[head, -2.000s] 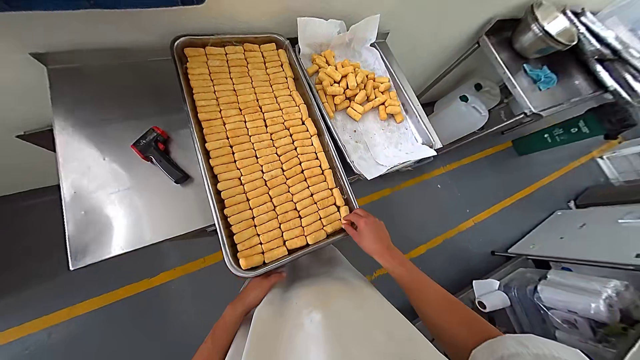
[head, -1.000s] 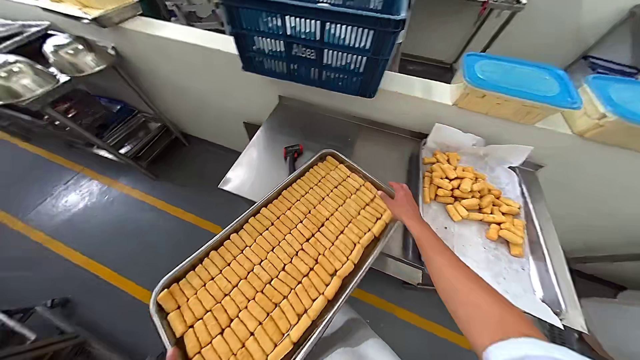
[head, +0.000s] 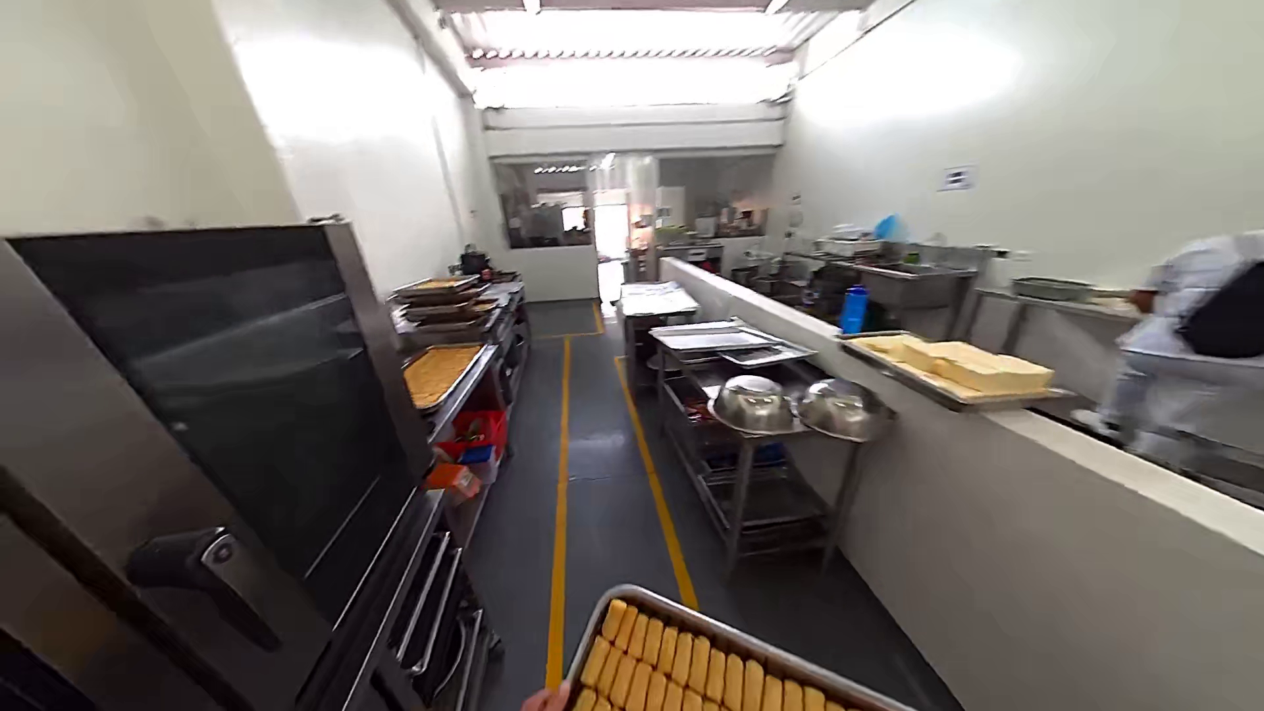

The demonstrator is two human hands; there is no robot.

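A metal sheet tray (head: 736,634) filled with rows of golden finger-shaped pieces (head: 681,667) shows at the bottom of the head view, cut off by the frame edge. At its left rim are the fingers of my left hand (head: 548,698), gripping the tray; the rest of that hand is out of frame. My right hand is outside the view.
An oven with a dark glass door (head: 227,375) and handle stands close on the left. Beyond it is a counter with trays (head: 439,375). On the right, a steel rack (head: 741,474) holds upturned bowls (head: 752,403) beside a low wall (head: 1047,513). A person (head: 1185,326) stands behind it.
The view has swung from the steel table to the aisle. The tray, resting on the table two seconds ago, is now held up before me; my right hand has left the view.
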